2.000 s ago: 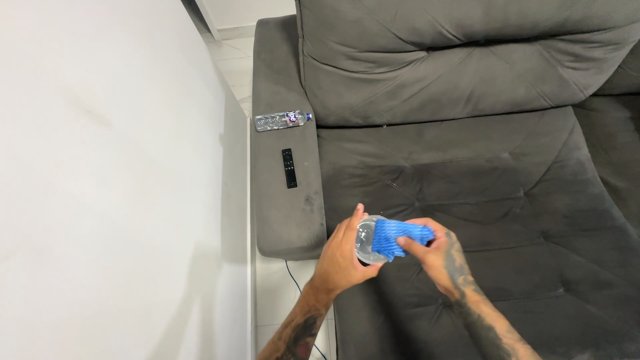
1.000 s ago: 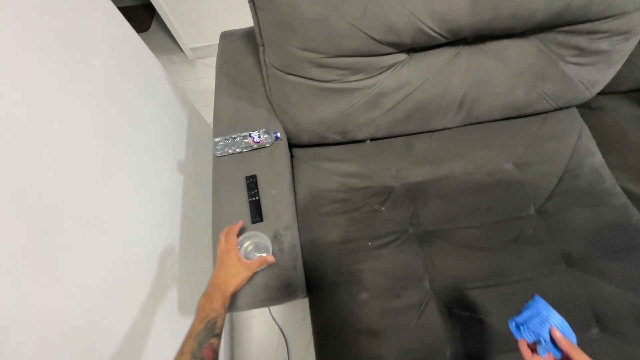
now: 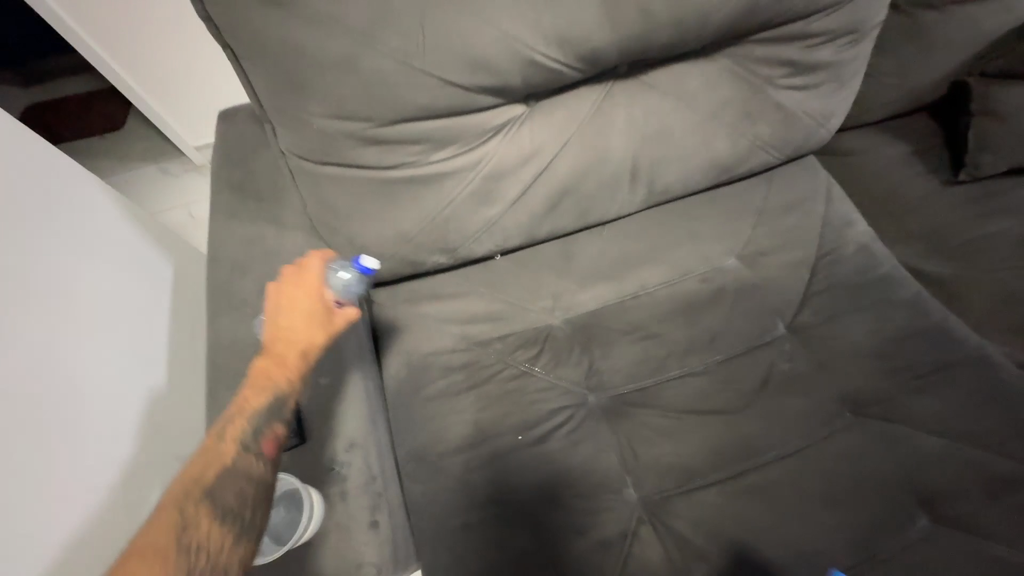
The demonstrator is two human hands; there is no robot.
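Observation:
My left hand [image 3: 306,308] is closed around a clear plastic bottle [image 3: 346,280] with a blue and white cap, over the sofa's left armrest. The bottle is tilted, its capped end pointing right. Below my forearm a clear plastic cup [image 3: 290,518] stands on the armrest, partly hidden by the arm. A black remote control [image 3: 296,430] shows only at its edge beside the forearm. My right hand is out of view; a small bit of blue [image 3: 836,572] shows at the bottom edge.
The grey sofa's armrest [image 3: 340,472] runs down the left, beside the tufted seat [image 3: 688,440] and the backrest cushion [image 3: 560,136]. A white wall or panel [image 3: 80,344] stands at the far left. A dark cushion [image 3: 992,128] lies at the upper right.
My left hand has let go of the cup on the armrest, moved up along it and taken hold of the bottle. My right hand, earlier holding the blue cloth, has left the view.

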